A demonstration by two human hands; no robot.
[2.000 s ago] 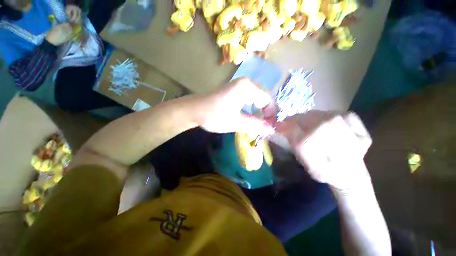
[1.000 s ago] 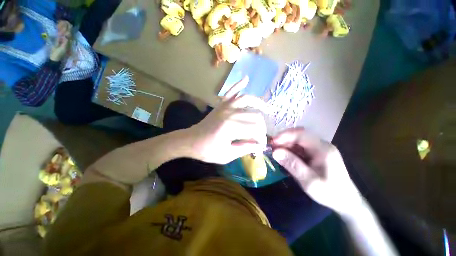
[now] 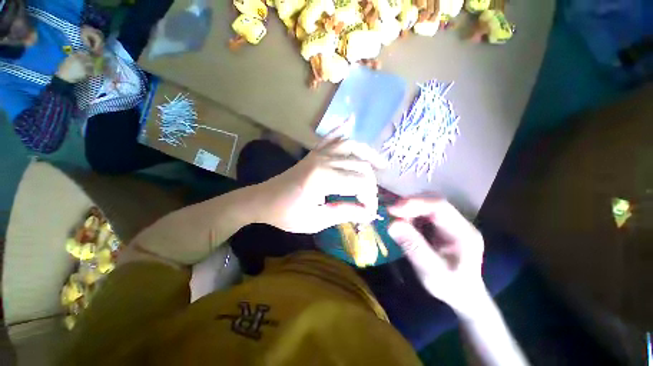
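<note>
My left hand (image 3: 322, 187) is closed at the fingertips on the gathered top of a bagged yellow toy (image 3: 361, 244), which hangs below it above my lap. My right hand (image 3: 440, 246) is just to the right, thumb and index finger apart, and I see nothing in it. The grey-blue stack of bags (image 3: 366, 104) lies on the cardboard surface (image 3: 494, 107) beyond my left hand. A fanned pile of white twist ties (image 3: 427, 132) lies right of the stack. Loose yellow plush toys (image 3: 344, 32) are heaped at the far side.
An open carton (image 3: 36, 236) with bagged toys (image 3: 89, 246) is at lower left. A closed carton (image 3: 215, 136) bears another tie pile (image 3: 177, 118). A seated person in blue (image 3: 43, 53) works at upper left. A small yellow item (image 3: 621, 211) lies at far right.
My hands have moved slightly apart; my right thumb and finger have come away from the bag's neck. The bagged toy still hangs from my left hand.
</note>
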